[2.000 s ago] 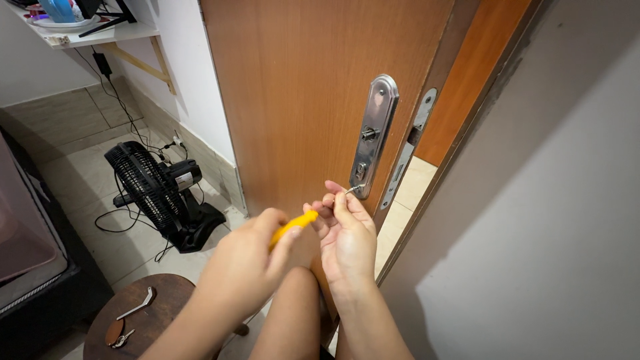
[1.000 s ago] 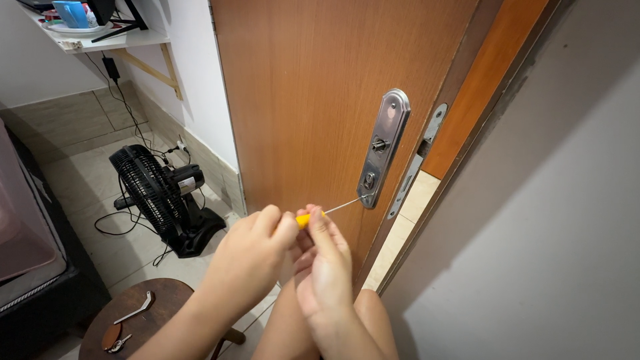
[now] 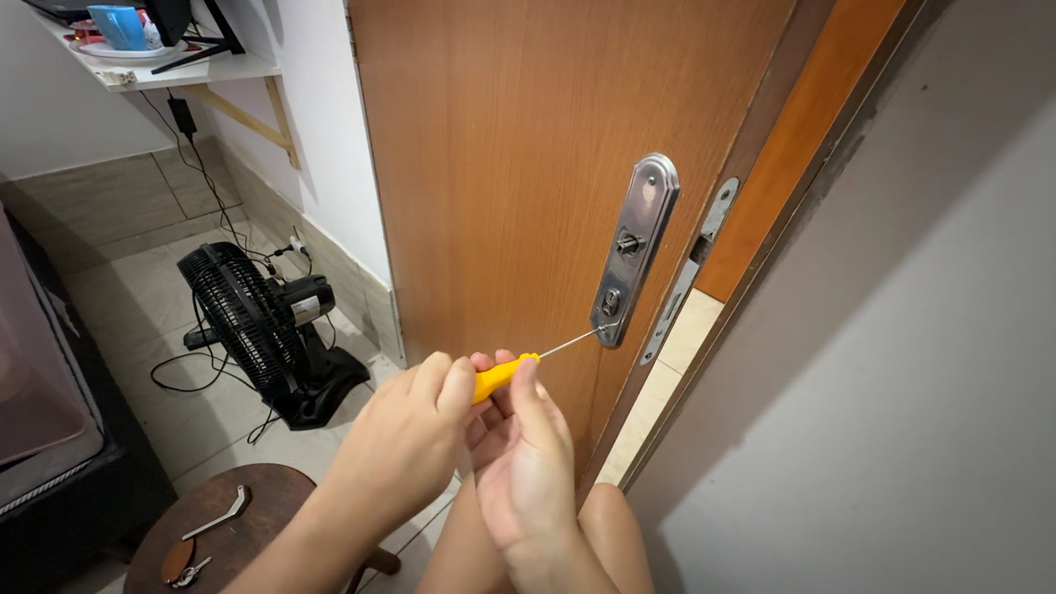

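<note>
A screwdriver with a yellow handle (image 3: 497,378) points up and right, and its thin metal shaft reaches the bottom end of the metal lock plate (image 3: 637,247) on the wooden door (image 3: 528,157). My left hand (image 3: 417,429) is closed round the rear of the handle. My right hand (image 3: 528,462), palm partly turned up, pinches the front of the handle with thumb and fingers. The plate has a square spindle opening (image 3: 629,243) and, lower down, a key cylinder (image 3: 610,303). Whether the tip sits in a screw is too small to tell.
A round wooden stool (image 3: 272,483) holds a metal door handle (image 3: 219,513) and keys (image 3: 191,572) with a brown tag. A black fan (image 3: 256,330) and loose cables lie on the floor at left. The door edge carries a latch faceplate (image 3: 676,301); a grey wall (image 3: 891,346) stands right.
Two seconds ago, my right fingers were at the bottom of the lock plate, with the yellow handle held apart. Both hands are now together on the handle, with the shaft reaching the plate.
</note>
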